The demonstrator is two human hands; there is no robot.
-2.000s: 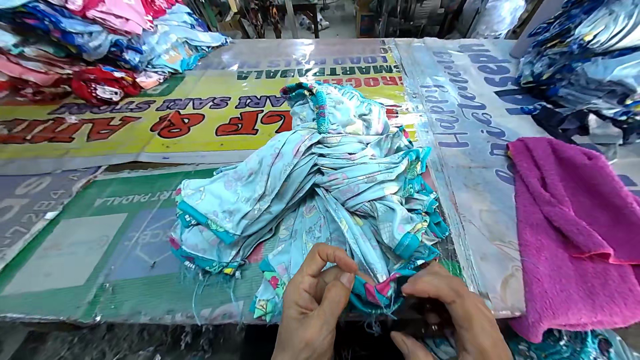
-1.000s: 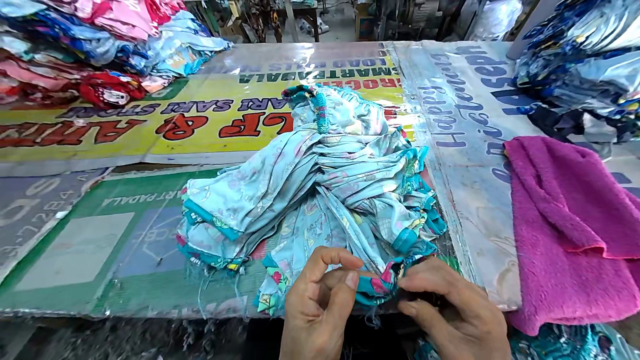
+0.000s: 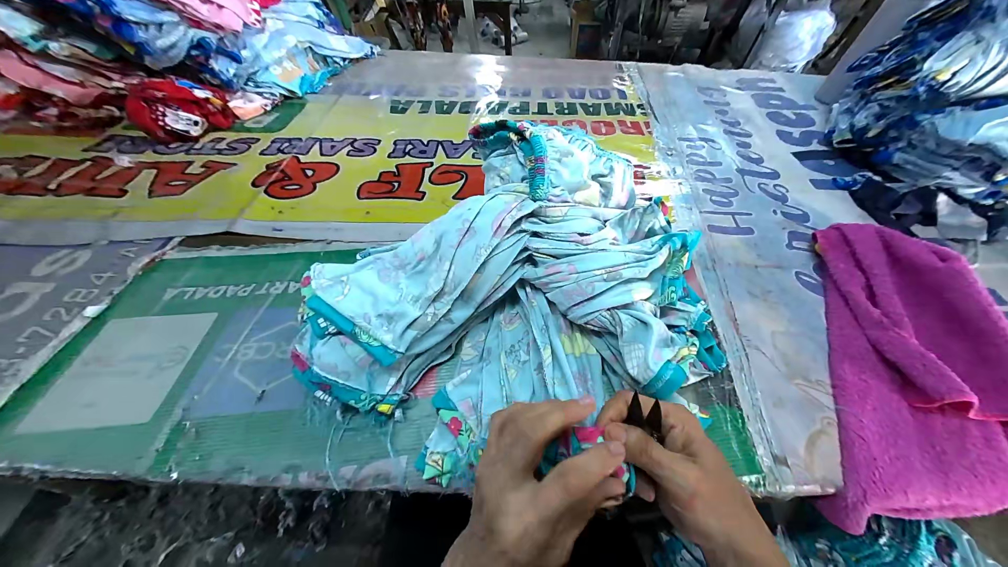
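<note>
Several light-blue printed fabric garments with teal edging (image 3: 504, 268) lie bunched on the table, loose threads hanging from their hems. At the table's front edge my left hand (image 3: 543, 472) pinches a teal and pink patterned edge of the cloth. My right hand (image 3: 669, 465) touches the same edge with thumb and forefinger and also holds small dark thread snips (image 3: 644, 419), their two pointed blades upward and apart. The handles of the snips are hidden in the palm. Part of the held edge is hidden behind the fingers.
A magenta towel (image 3: 906, 370) hangs over the table's right front edge. Piles of garments stand at the back left (image 3: 189, 55) and at the right (image 3: 937, 126). Printed tarpaulin sheets (image 3: 331, 181) cover the table (image 3: 236, 472). More teal cloth (image 3: 882, 543) lies below, at the lower right.
The snips' blades now show upright above my right hand, where earlier they could not be made out. Both hands have closed in around the patterned edge, and my left fingers cover more of it.
</note>
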